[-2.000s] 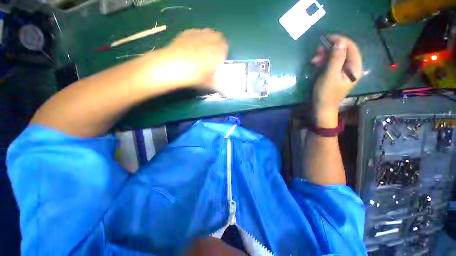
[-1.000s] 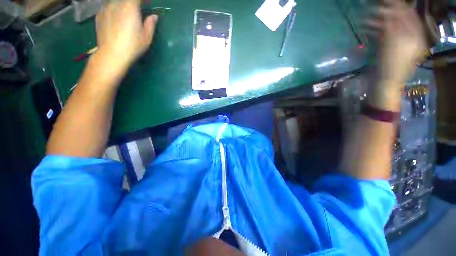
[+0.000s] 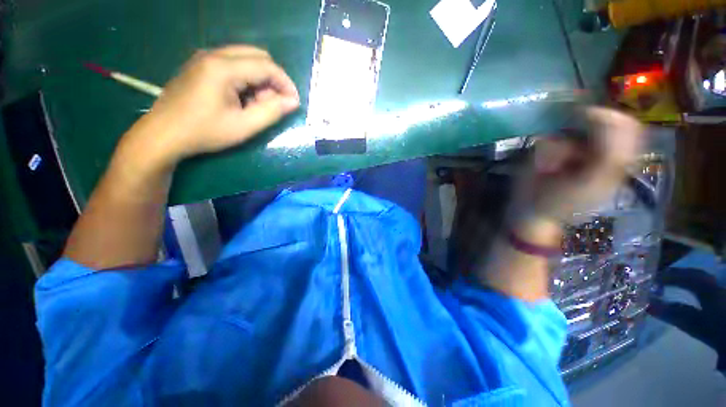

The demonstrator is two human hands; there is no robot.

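Note:
The phone body (image 3: 345,83), a slab with a large white centre and dark ends, lies on the green mat in front of me, its camera hole at the far end. My left hand (image 3: 231,99) is left of it, fingers curled, not touching it; whether something small is between the fingertips cannot be told. My right hand (image 3: 585,159) is blurred, off the bench's front edge over the parts tray (image 3: 609,270); what it holds cannot be told. The tweezers (image 3: 478,49) lie on the mat right of the phone body.
A white card (image 3: 460,22) lies beside the tweezers. A pale brush or stick with a red tip (image 3: 137,83) lies at left. A glossy black slab (image 3: 36,151) is at the far left. A yellow unit with a red light (image 3: 646,94) and an orange-yellow cylinder (image 3: 657,11) are at upper right.
The phone body has been turned lengthwise away from me. The tweezers have left my right hand and lie on the mat. My right hand went to the upper right, then down over the parts tray.

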